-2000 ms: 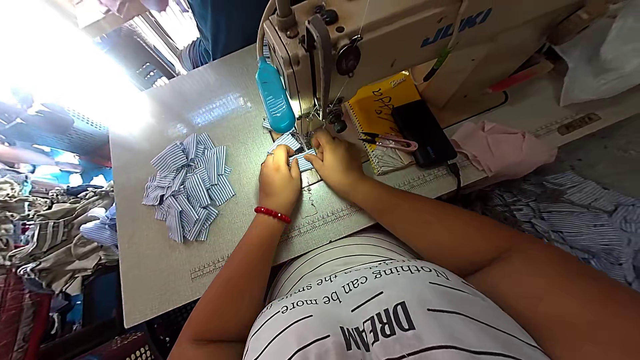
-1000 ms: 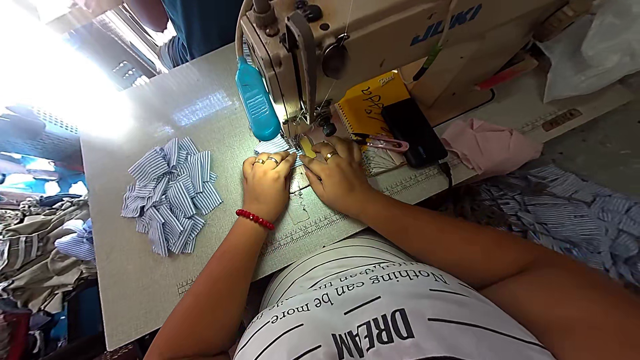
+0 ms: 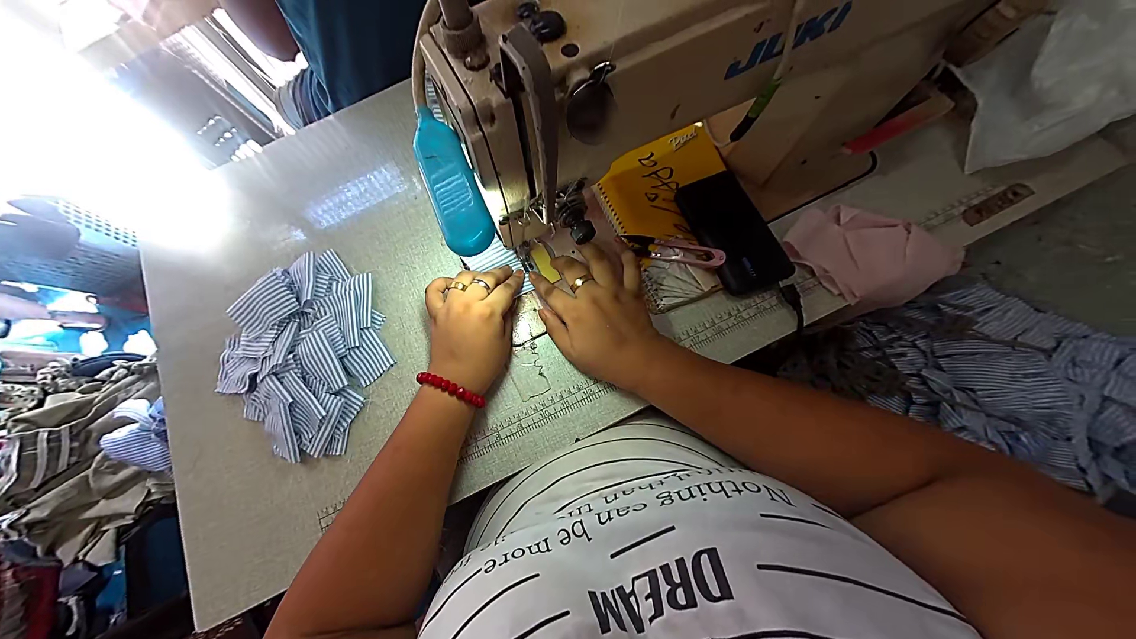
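Under the head of a Juki sewing machine [image 3: 479, 115], a small blue-and-white striped fabric piece [image 3: 495, 257] lies flat by the presser foot [image 3: 525, 257]. My left hand [image 3: 470, 324], with a red bead bracelet at the wrist, rests its fingertips on the near edge of that fabric. Beside it, my right hand [image 3: 599, 311] is palm down, fingers spread, its index fingertip close to the presser foot and a yellow piece [image 3: 544, 264]. Whether the right fingers pin any fabric is hidden. A pile of striped fabric pieces [image 3: 306, 351] lies on the table to the left.
A blue lamp [image 3: 453, 182] hangs at the machine head's left. Right of the needle area are a yellow notebook [image 3: 657, 182], pink thread snips [image 3: 688, 253], a black power bank [image 3: 735, 232] with a cable and pink cloth [image 3: 870, 253]. Another person [image 3: 355, 44] is behind the table.
Both hands stay near the presser foot. Two seconds ago they were bunched together over the striped fabric; now they lie flatter, the fingers more spread. The view has shifted a little.
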